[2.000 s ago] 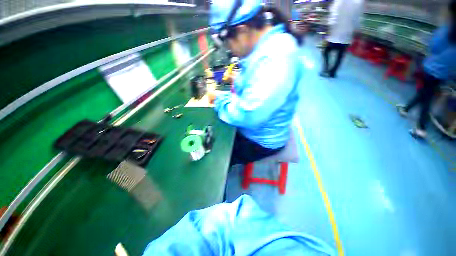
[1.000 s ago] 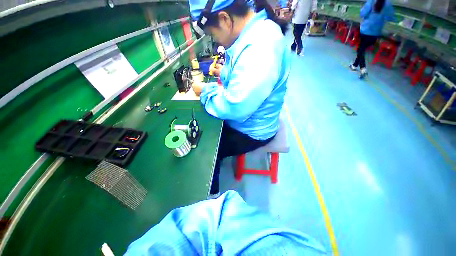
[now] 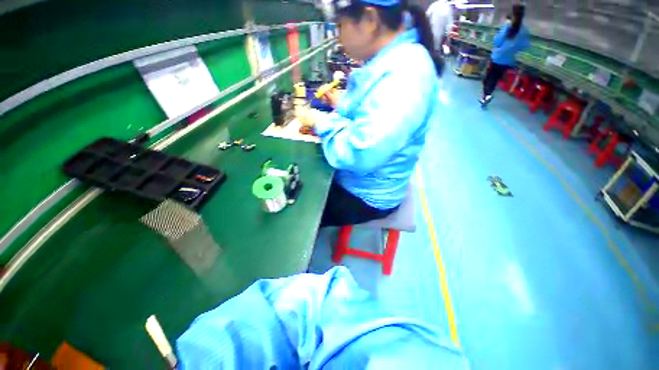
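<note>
Neither of my hands is in the picture; only my blue sleeve (image 3: 311, 329) shows at the bottom edge. A narrow white stick (image 3: 160, 340) lies beside the sleeve at the bottom left, its lower end cut off or hidden. A piece of an orange fixture (image 3: 76, 358) shows at the bottom left edge. A long black compartmented tray (image 3: 141, 172) lies at the rear of the bench with small coloured parts in its near end. A grey perforated block (image 3: 172, 219) is beside it. A solder wire spool with a green hub (image 3: 270, 192) stands near the bench edge.
A person in a blue smock (image 3: 379, 108) sits on a red-legged stool (image 3: 368, 246) at the neighbouring station, hands at a small black device (image 3: 282, 108). Small parts (image 3: 237, 145) lie beyond the spool. Another person (image 3: 506, 47) is in the aisle, with red stools at right.
The view has shifted, bringing the orange fixture piece in at the bottom left. The person in the aisle is farther away. My sleeve remains at the bottom edge.
</note>
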